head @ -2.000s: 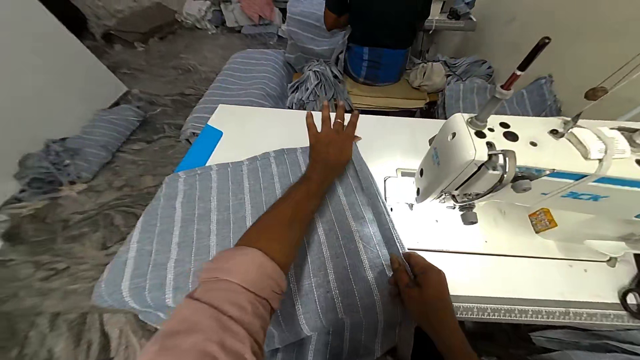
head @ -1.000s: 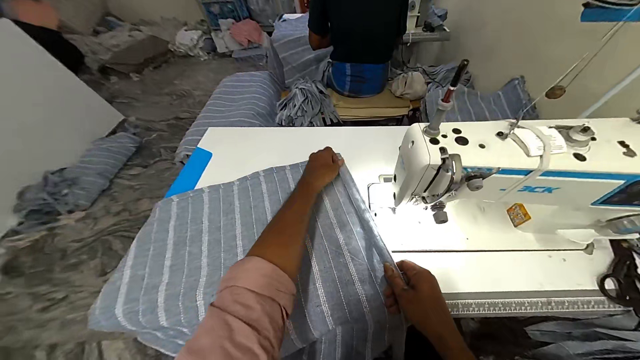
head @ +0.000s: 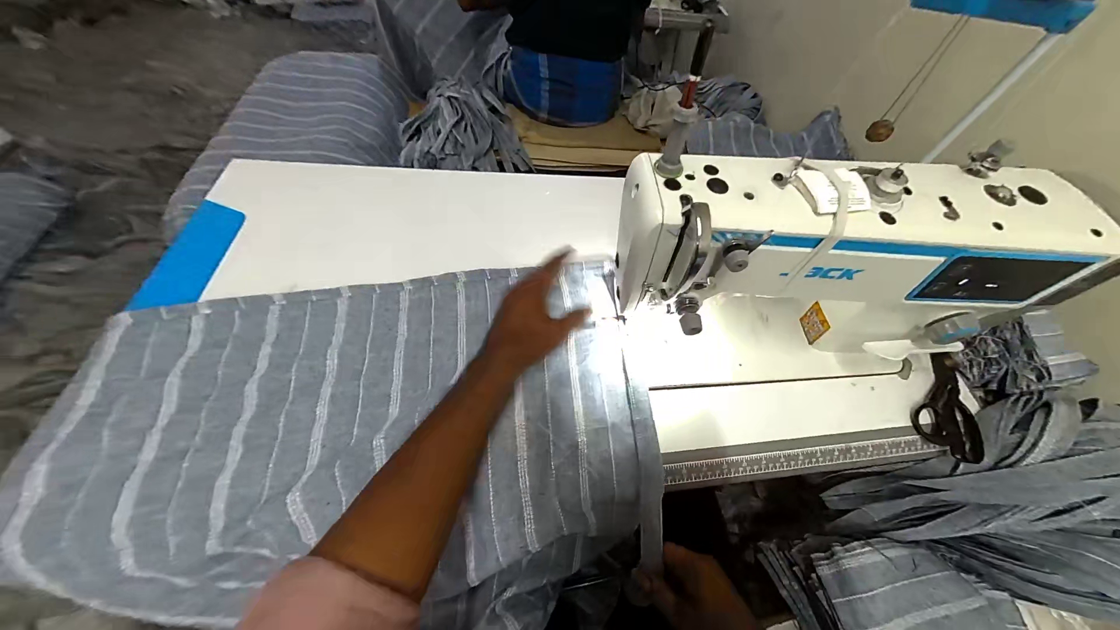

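Note:
A blue-grey striped fabric piece (head: 350,394) lies over the left of the white machine table (head: 394,219) and hangs past its front edge. Its right edge, with a narrow fabric strip (head: 647,472) along it, runs up to the needle area of a Jack sewing machine (head: 840,227). My left hand (head: 534,315) is just left of the machine head, over the fabric, fingers apart and slightly blurred. Low in the view, below the table edge, my right hand (head: 691,586) has its fingers closed on the strip's lower end.
Black-handled scissors (head: 949,416) lie at the table's right front. Fabric strips (head: 1006,490) are heaped at the lower right. A measuring tape (head: 796,459) runs along the front edge. Beyond the table sits a co-worker (head: 569,61) beside bundled strips (head: 464,127) and striped cloth (head: 306,122).
The fabric's right edge has come to the machine's needle area. My left hand has gone from pressing on the fabric's top edge to fingers apart near the machine head. My right hand is lower, below the table edge.

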